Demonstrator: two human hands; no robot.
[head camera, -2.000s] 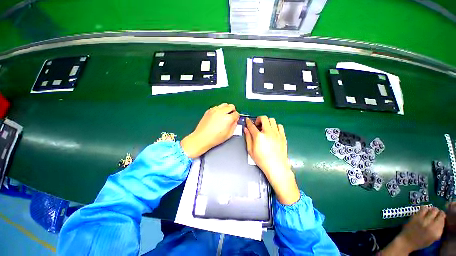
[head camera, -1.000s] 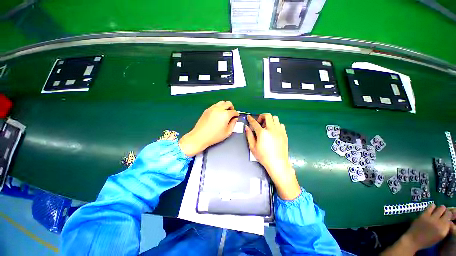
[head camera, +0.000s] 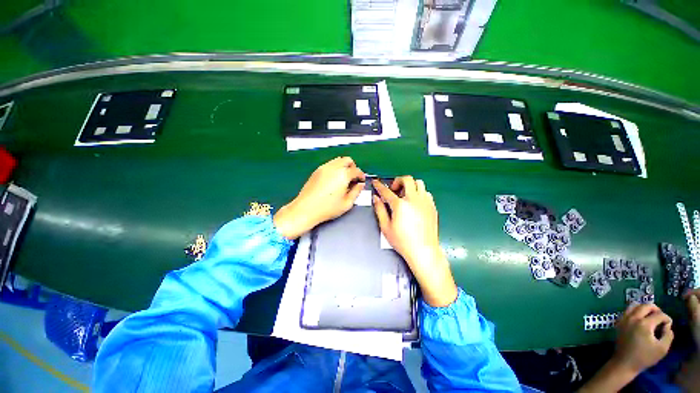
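Observation:
A black back cover (head camera: 357, 269) lies in front of me on a white backing sheet (head camera: 292, 311), its short top edge away from me. My left hand (head camera: 326, 196) is at the cover's top edge, fingertips pinched together; whether they hold a small part cannot be told. My right hand (head camera: 407, 215) rests on the top right of the cover, its thumb and finger at the same edge close to the left fingertips. A small pile of cream parts (head camera: 259, 209) lies beside my left forearm, and a smaller dark-and-cream pile (head camera: 198, 246) lies further left by my sleeve.
Several back covers on white sheets lie along the belt's far side, one at its left (head camera: 129, 117). Grey squarish pieces with rings (head camera: 546, 239) are scattered right. Another person's hand (head camera: 643, 336) is by a perforated white strip (head camera: 600, 321) at lower right. A red object (head camera: 6, 164) is far left.
The covers along the far side have moved to the right. My hands have stayed at the top edge with only slight shifts. The other person's hand has moved slightly over the strip's right end.

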